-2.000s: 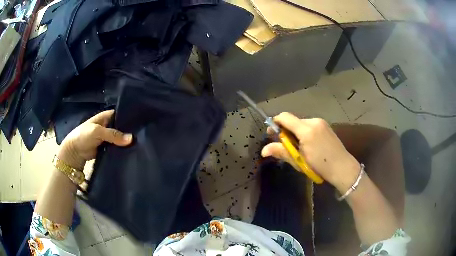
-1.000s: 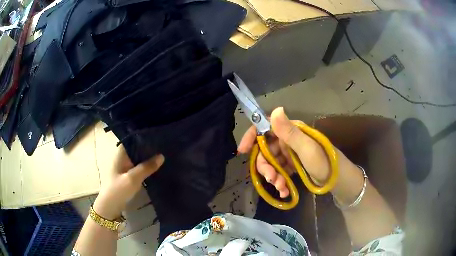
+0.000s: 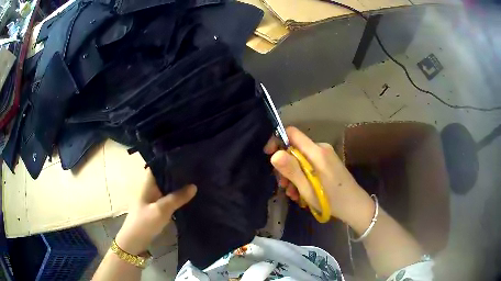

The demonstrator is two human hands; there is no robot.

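My left hand (image 3: pixel 167 204) grips the lower left edge of a black fabric panel (image 3: pixel 220 164), thumb on top and fingers hidden beneath. The panel shows several raised folds or seams, and short black ends stick out at its left edge. My right hand (image 3: pixel 313 175) holds scissors (image 3: pixel 317 192) with yellow-orange looped handles. Their silver blades lie along the panel's right edge, pointing up and away; whether they are cutting cannot be told. The panel's far end overlaps a pile of black pieces (image 3: pixel 52 82) at the upper left.
Tan cardboard (image 3: pixel 60 186) lies under the pile. A blue plastic crate (image 3: pixel 68 255) is at the lower left. An open brown carton (image 3: pixel 395 137) stands at the right, beside a dark round object (image 3: pixel 459 159). A black cable (image 3: pixel 406 74) runs from the table across the tiled floor.
The plain smooth face of the panel has given way to a face with folds or seams. The scissors, seen open one second ago, have turned edge-on and moved against the panel's right edge.
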